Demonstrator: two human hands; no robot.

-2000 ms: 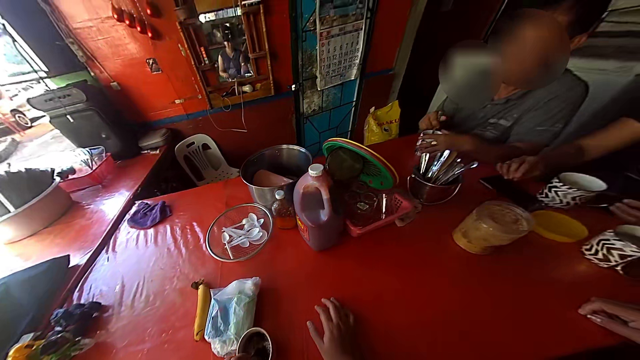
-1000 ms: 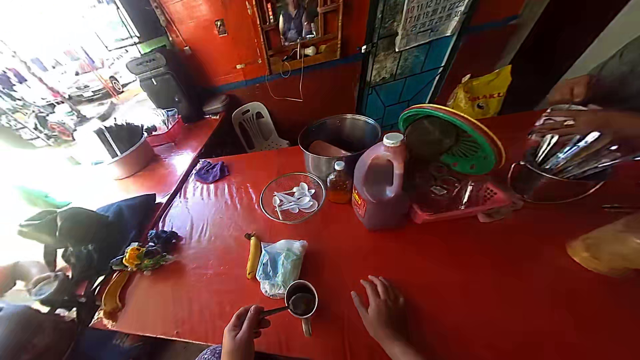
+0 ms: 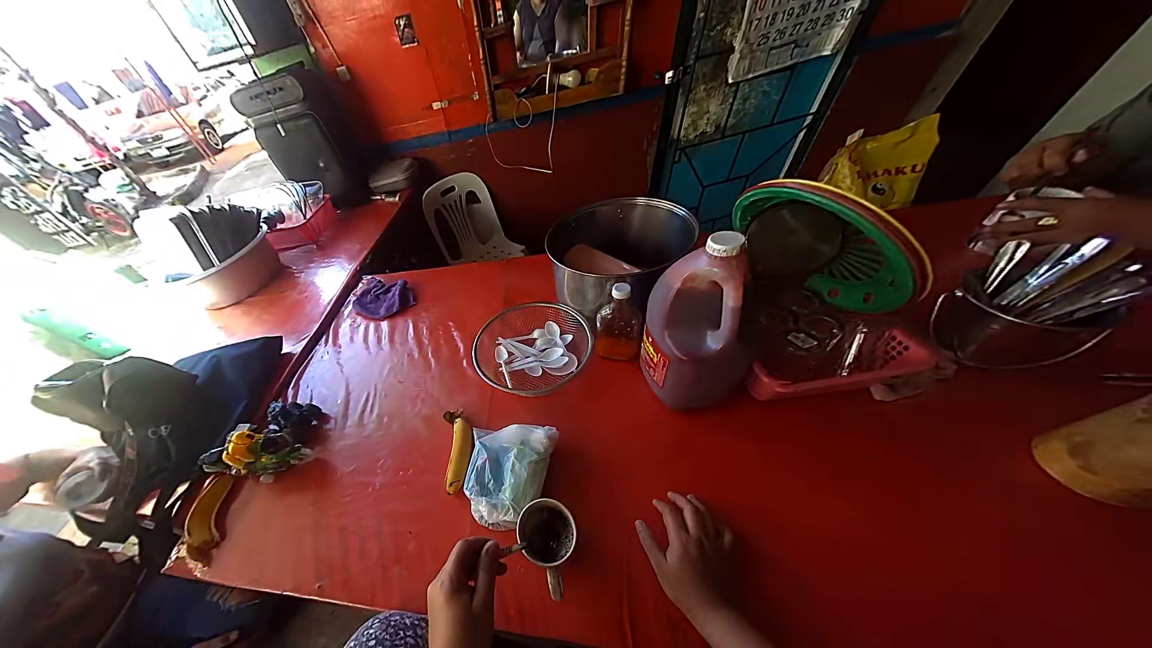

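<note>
My left hand (image 3: 466, 587) pinches the handle of a spoon (image 3: 513, 548), whose other end is down in a mug of dark drink (image 3: 546, 533). The mug stands on the red table, its handle towards me. My right hand (image 3: 688, 553) lies palm down on the table to the right of the mug, fingers spread, holding nothing. Just behind the mug is a knotted plastic bag (image 3: 508, 472) with something pale green and blue inside, and a banana (image 3: 458, 454) lies along its left side.
Farther back stand a mesh strainer with white plastic spoons (image 3: 533, 390), a bottle of amber liquid (image 3: 618, 328), a large jug (image 3: 693, 324), a steel pot (image 3: 621, 211) and a pink basket (image 3: 841, 360). At right, another person's hands touch cutlery in a metal bucket (image 3: 999, 346). A banana peel (image 3: 207, 517) lies left.
The view has swung left since the first frame. My left hand, not visible there, is at the mug with the spoon in the later frames. My right hand stays resting on the table.
</note>
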